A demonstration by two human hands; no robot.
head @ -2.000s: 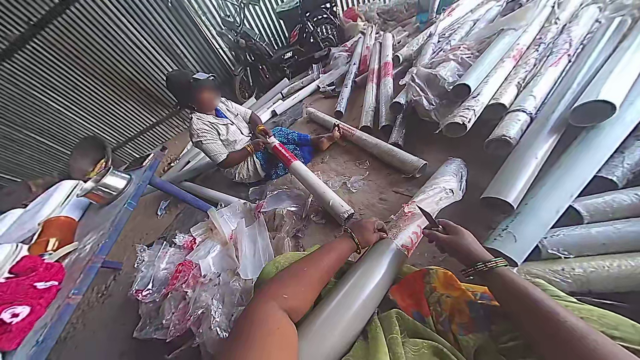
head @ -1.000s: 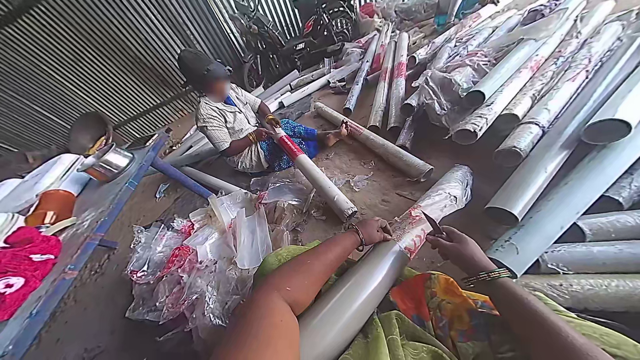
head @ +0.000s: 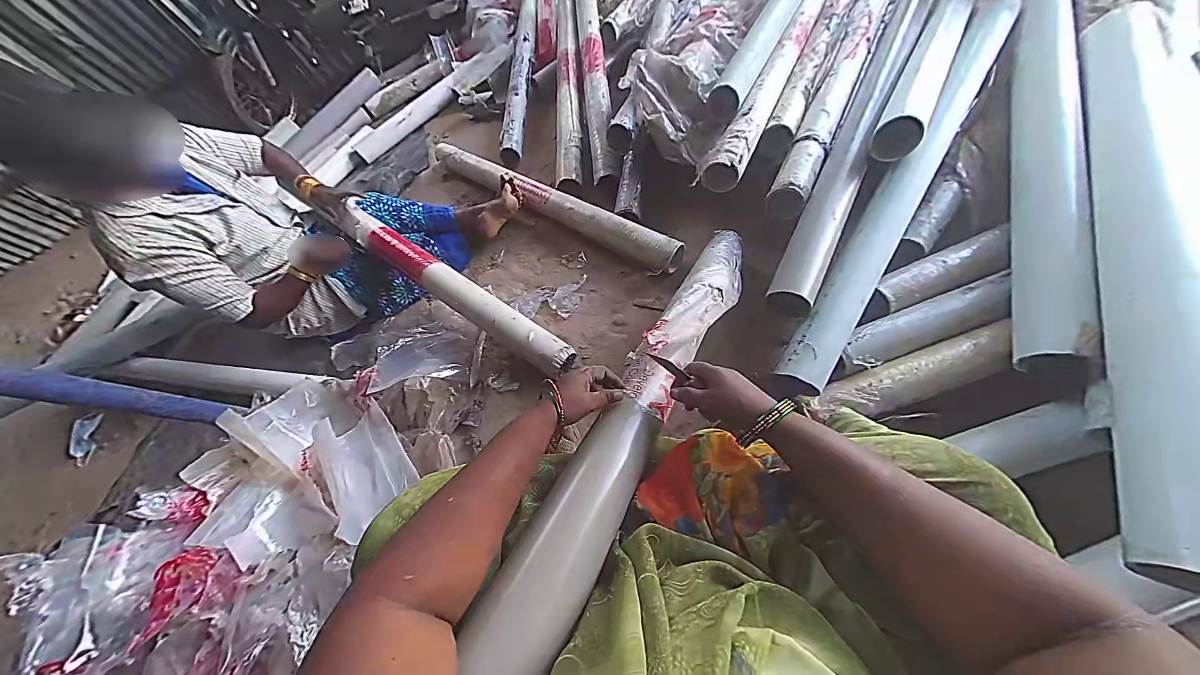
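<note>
A grey plastic pipe (head: 572, 525) lies aslant across my lap, bare at its near part. Clear plastic film (head: 708, 281) with red print still wraps its far part and bunches past the end. My left hand (head: 589, 394) pinches the film's edge at the pipe's left side. In my right hand (head: 727, 394) is a knife (head: 667, 366), its dark blade pointing left over the printed film. Exactly what the left fingertips grip is too small to tell.
A co-worker (head: 225, 225) sits at the left, holding a pipe with a red band (head: 469, 305). Torn plastic film (head: 281, 487) is heaped at the lower left. Many pipes (head: 844, 216) lie at the right and back; another pipe (head: 581, 216) lies on the ground ahead.
The view has shifted and tilted. The co-worker leans further forward over the red-banded pipe. Both my hands stay by the film's edge, the knife still in the right one.
</note>
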